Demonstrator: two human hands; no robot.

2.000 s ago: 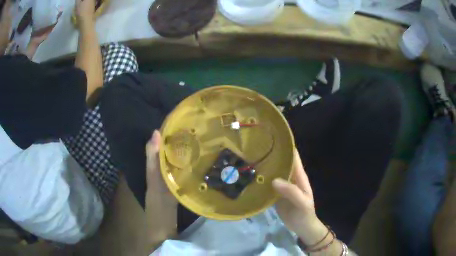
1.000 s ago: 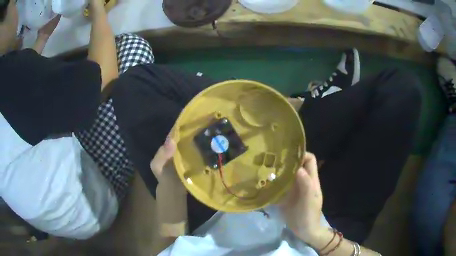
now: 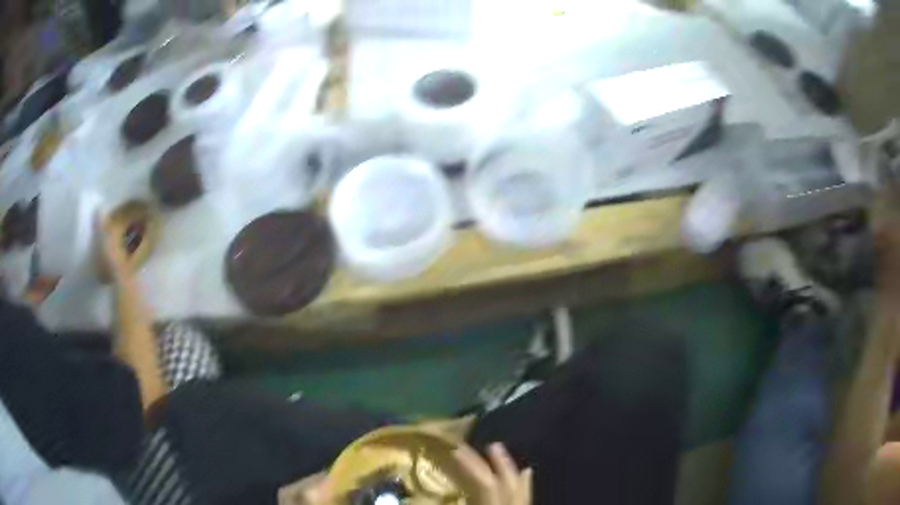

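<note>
The gold base (image 3: pixel 424 449) is at the bottom of the view over the lap, cut off by the lower edge, its open inside facing up. The black square module (image 3: pixel 380 490) with a pale round centre shows partly inside it. My left hand (image 3: pixel 308 489) is at the base's left rim, mostly cut off by the edge. My right hand (image 3: pixel 498 478) is at the right rim, its fingers over the rim and partly inside. The picture is blurred, and the lower part of the base is out of view.
The wooden-edged table (image 3: pixel 632 229) crosses ahead. A dark brown base (image 3: pixel 280 262), a white drum body (image 3: pixel 391 216) and a clear cup (image 3: pixel 528 193) stand near its edge. A white carton (image 3: pixel 659 94) lies behind. A neighbour's arm (image 3: pixel 133 316) is at left; another person's jeans (image 3: pixel 785 404) are at right.
The view has tilted up, showing more of the table. The gold base and both hands now sit lower, partly out of the picture. My right fingers have moved over the rim.
</note>
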